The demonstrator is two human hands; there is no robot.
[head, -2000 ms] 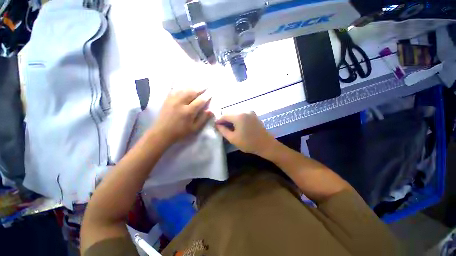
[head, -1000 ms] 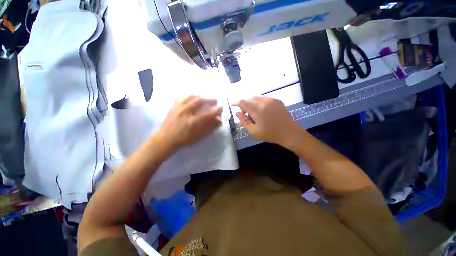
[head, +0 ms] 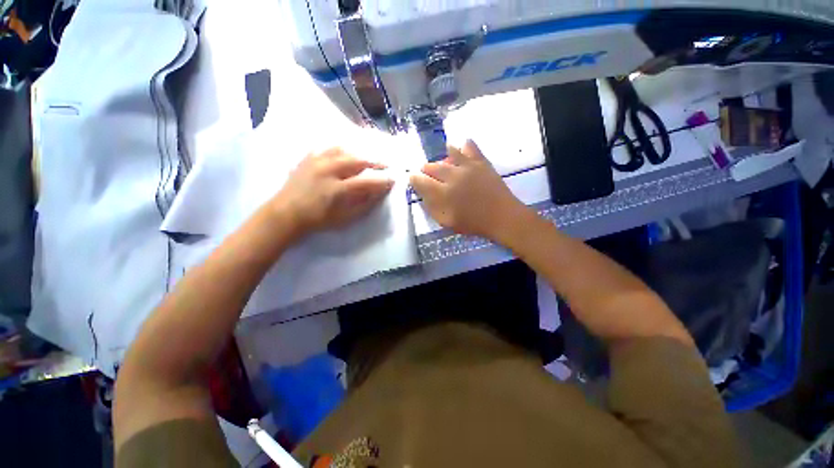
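Note:
A light garment panel [head: 352,242] lies on the machine table, its right edge just in front of the needle area. My left hand [head: 334,192] lies on the panel with fingers pointing right. My right hand [head: 462,190] is at the panel's right edge, close to the presser foot area [head: 410,137], fingers bent; what its fingertips hold is hidden by glare. The white sewing machine [head: 539,64] with "JACK" lettering stands above. A dark piece or opening [head: 258,97] shows at the upper left of the white cloth.
A stack of pale panels [head: 101,201] lies at left. A black phone [head: 574,142], scissors [head: 638,128] and a purple-and-white item [head: 711,142] lie right of the needle. A ruler [head: 640,194] runs along the front edge. A blue-framed bin [head: 794,302] stands lower right.
The panel has shifted and its left part is turned, with a corner now near the stack. My hands have moved up to the needle area, my right hand closer to the presser foot.

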